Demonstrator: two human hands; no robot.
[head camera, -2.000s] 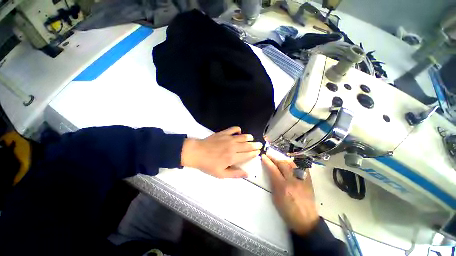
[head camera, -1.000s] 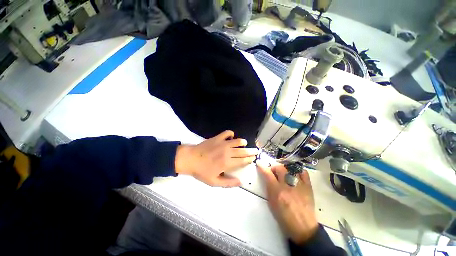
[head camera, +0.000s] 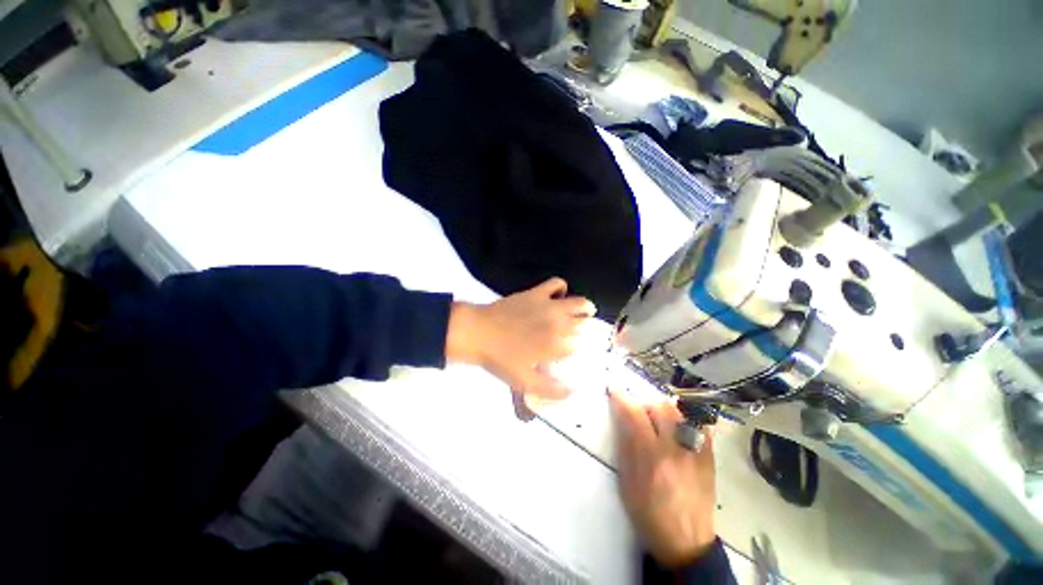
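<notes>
A black fabric piece (head camera: 515, 171) lies spread on the white table, its near end at the needle area of the white sewing machine (head camera: 789, 286). My left hand (head camera: 532, 343) rests on the near end of the fabric, left of the needle, its fingers partly curled. My right hand (head camera: 666, 474) lies on the table just below the machine head, fingertips close to the presser foot. Bright glare washes out the fingertips and needle area, so whether either hand grips the fabric edge cannot be told.
Black-handled scissors (head camera: 785, 466) lie under the machine arm, and thread snips (head camera: 766, 560) lie near the bottom edge. A blue tape strip (head camera: 295, 103) is on the table's left. Grey cloth (head camera: 400, 25) and a thread cone (head camera: 618, 40) are beyond the table.
The view has shifted and tilted a little. My left hand's fingers are more curled, with a small dark shape now showing beneath them. The glare at the needle is stronger.
</notes>
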